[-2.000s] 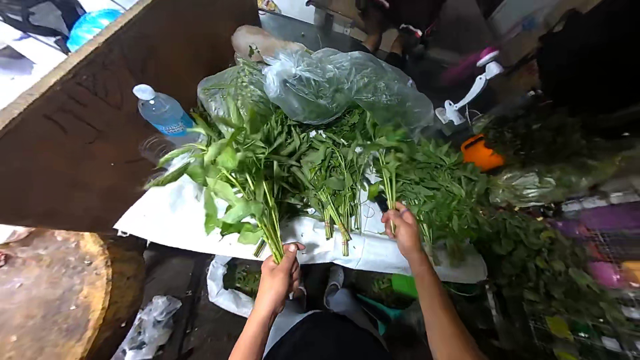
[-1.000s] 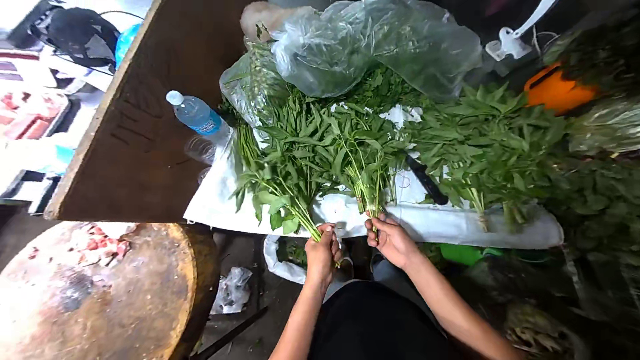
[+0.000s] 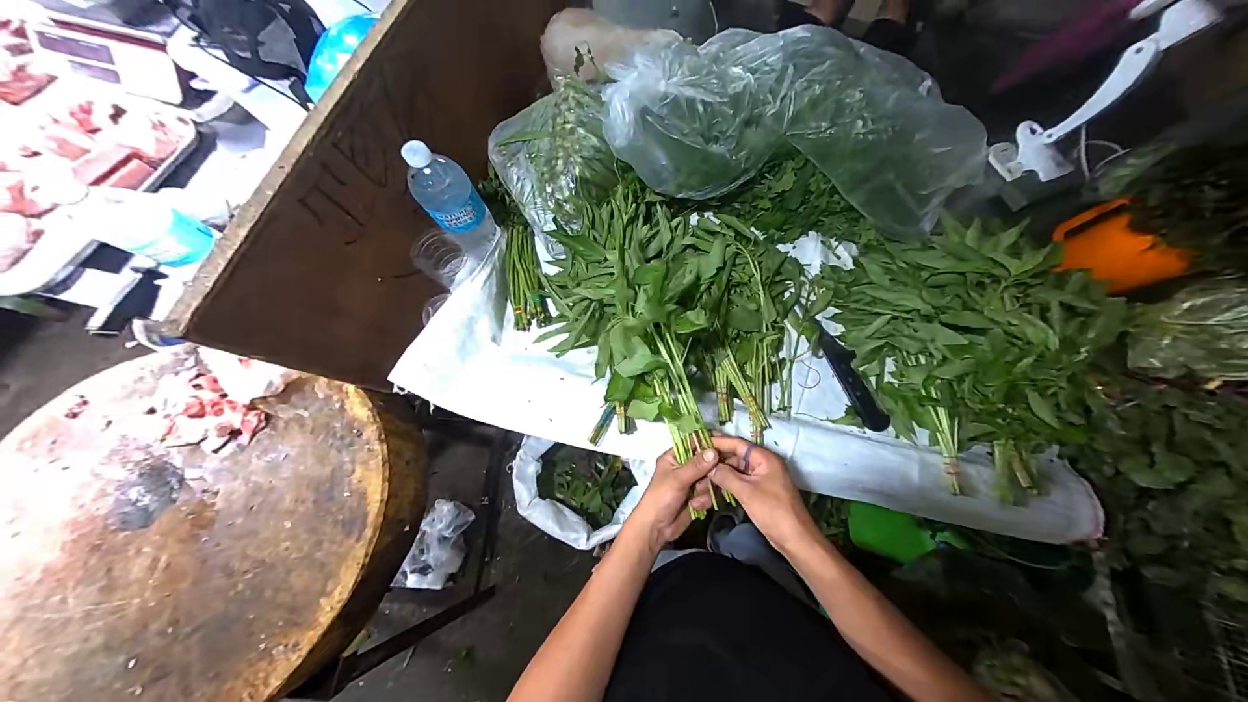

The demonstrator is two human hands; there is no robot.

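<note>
My left hand [image 3: 675,495] is closed around the stems of a bunch of leafy greens [image 3: 673,366] at the near edge of a white sheet [image 3: 526,390]. Touching it, my right hand [image 3: 759,487] pinches the same stems with thumb and fingers. Tied bundles of greens [image 3: 746,385] lie just beyond, and more leafy bunches [image 3: 965,322] spread to the right. Between them rests a knife with a black handle [image 3: 853,380], its blade partly hidden by leaves. A slim tied bundle [image 3: 524,273] stands out at the left, near a water bottle [image 3: 448,195].
Clear plastic bags of greens [image 3: 780,117] fill the back. A brown wooden board [image 3: 341,195] rises at the left, above a round chopping block [image 3: 244,526] with meat scraps. An open white sack [image 3: 531,497] of leaves sits below the sheet. An orange object [image 3: 1121,249] is at the right.
My hands have come together on one bunch; two seconds ago they were apart, each holding stems. The view has swung left, showing more of the chopping block.
</note>
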